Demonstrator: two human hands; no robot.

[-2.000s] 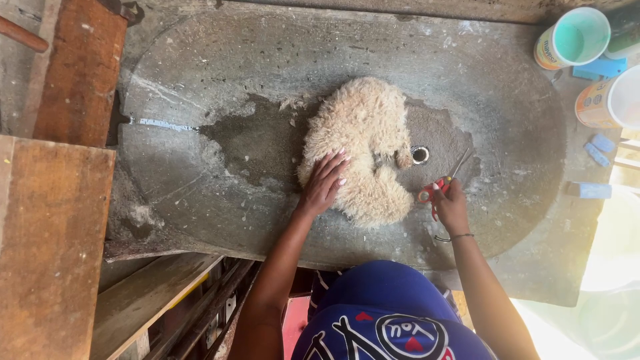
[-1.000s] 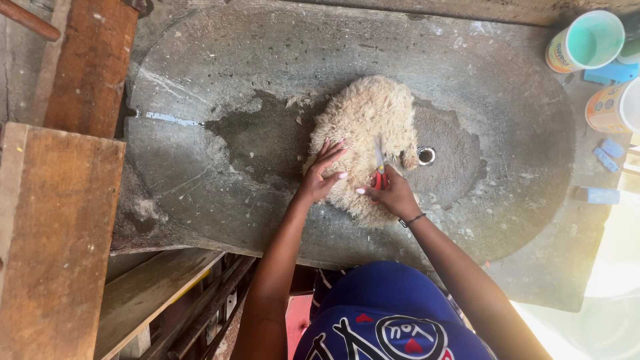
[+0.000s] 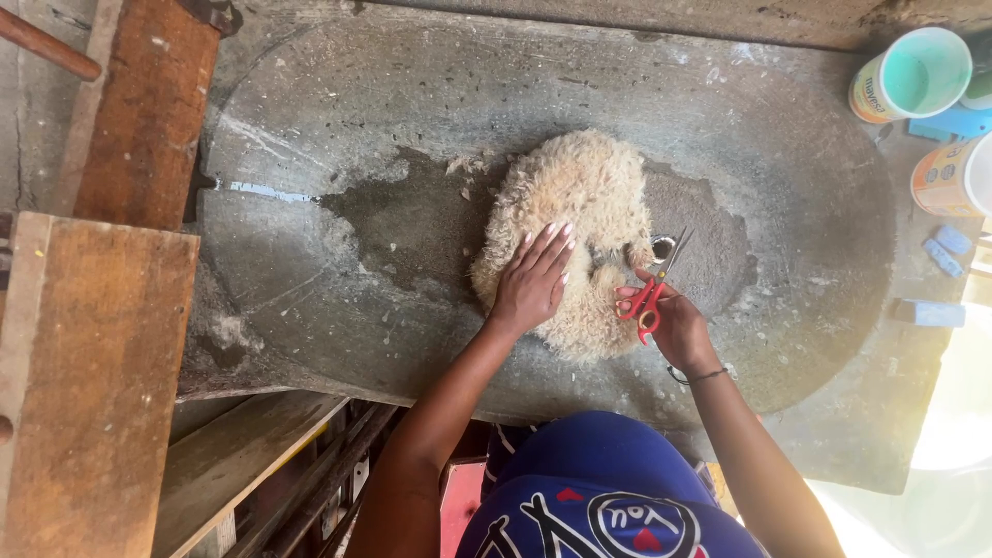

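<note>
A curly cream-coloured dog, seemingly curled up with its head and legs hard to make out (image 3: 577, 182), lies in a shallow grey concrete basin (image 3: 434, 356). My left hand (image 3: 539, 283) rests flat on its fur, fingers spread. Red-handled scissors (image 3: 649, 301) are in my right hand (image 3: 678, 325), just right of the fur, their blades parted slightly and pointing up and right. Beyond the blades is a round drain hole (image 3: 663, 247). Small tufts (image 3: 466, 164) lie at the upper left of the fur.
Wooden boards (image 3: 101, 372) stand at the left. On the right rim are a tub of green liquid (image 3: 911, 75), a second tub (image 3: 953, 177), a blue bar (image 3: 930, 313) and smaller blue pieces (image 3: 943, 257). A wet patch (image 3: 403, 221) spreads over the basin floor.
My right hand and the scissors have moved from over the fur to its right side. My left hand, with its fingers bent at the fur one second ago, now lies flatter on it.
</note>
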